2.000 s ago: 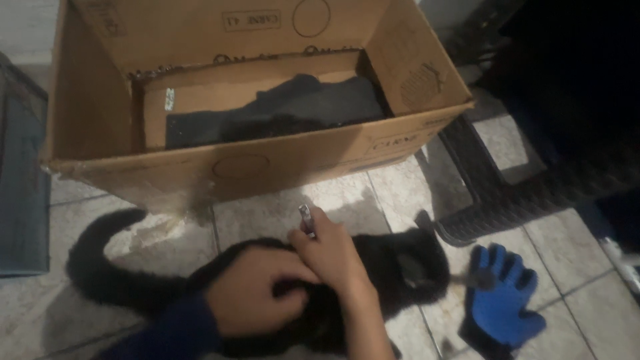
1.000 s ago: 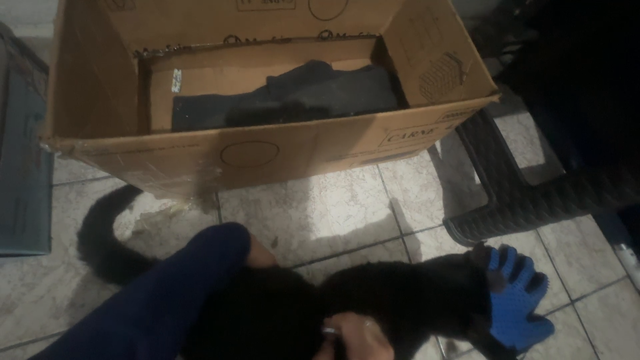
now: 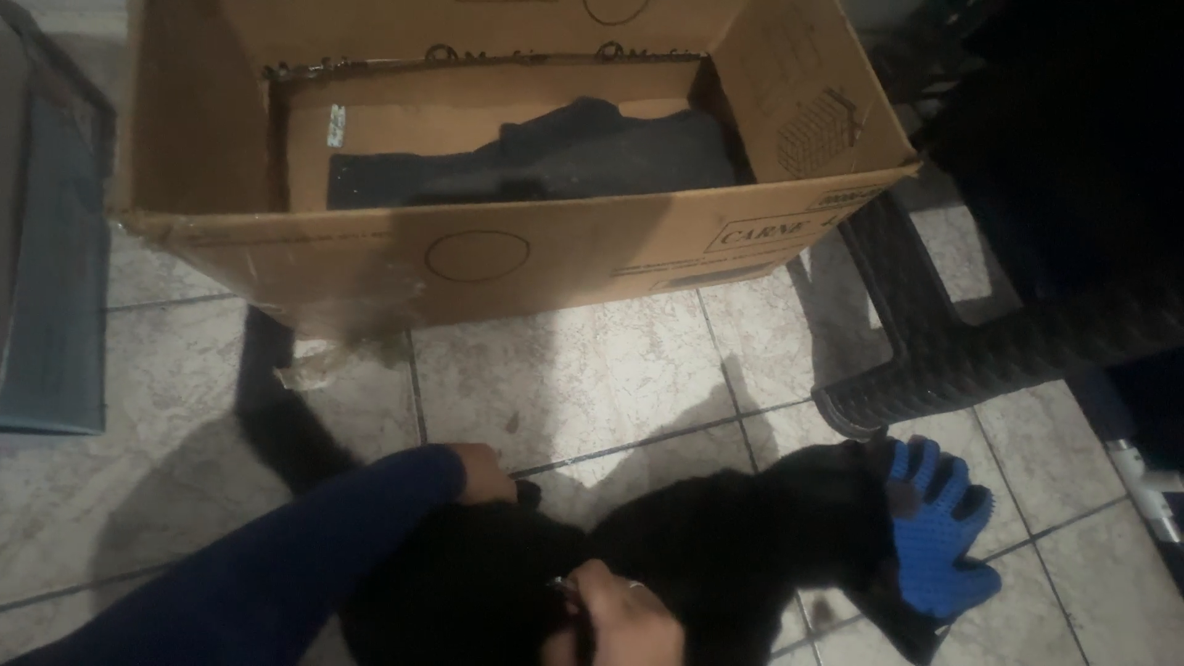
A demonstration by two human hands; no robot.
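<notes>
A black cat (image 3: 703,527) lies across the tiled floor, its head by a blue rubber-studded grooming glove (image 3: 939,536) at the right. My left hand (image 3: 486,474), below a dark blue sleeve, rests at the cat's upper side toward the rear; its fingers are largely hidden by the sleeve and the dark fur. My right hand (image 3: 615,615) is closed around a small shiny metal tool (image 3: 561,584), held against the cat's body. What kind of tool it is cannot be told. A ring shows on one finger.
An open cardboard box (image 3: 555,250) with dark cloth (image 3: 555,153) inside stands beyond the cat. A dark textured furniture leg (image 3: 999,356) reaches in from the right. A grey container (image 3: 55,250) stands at the left edge.
My hands were close together on the cat's back; now they are apart, the right one lower in view. The cat's head has moved right, up to the blue glove.
</notes>
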